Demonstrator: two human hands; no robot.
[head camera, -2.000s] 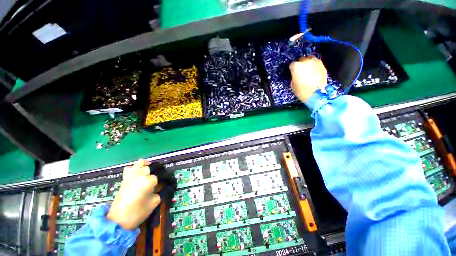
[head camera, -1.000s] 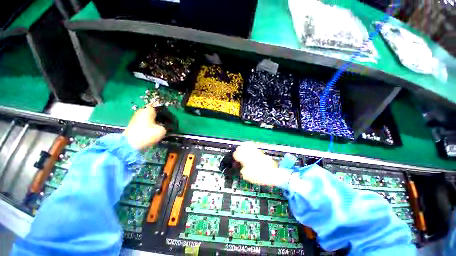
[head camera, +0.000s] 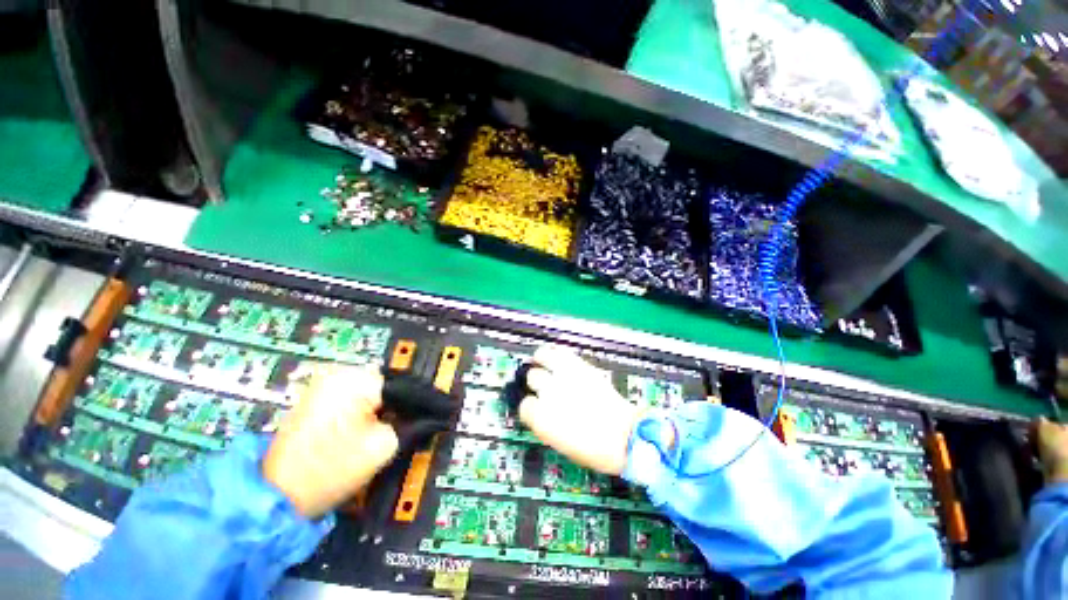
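My right hand (head camera: 576, 410), with black finger coverings, is over the upper part of the middle pallet (head camera: 492, 577), fingertips down at the green circuit boards (head camera: 476, 518). Whether it holds a component is hidden. My left hand (head camera: 340, 431), also with black finger coverings, is over the seam between the left and middle pallets, its fingertips pointing right near an orange-brown clamp (head camera: 412, 485). Its fingers are bent together; I cannot tell if they hold anything.
Behind the pallets are bins of coppery (head camera: 398, 111), yellow (head camera: 515, 193), dark (head camera: 638, 223) and blue (head camera: 750, 252) components. A loose pile (head camera: 363, 202) lies on the green mat. Plastic bags (head camera: 808, 70) lie on the shelf. A blue coiled cord (head camera: 773, 252) hangs down. Another person's hand (head camera: 1054, 448) shows at right.
My right hand has come from the blue bin to the middle pallet. My left hand went to the loose pile and has come back down over the pallets. The camera view has shifted.
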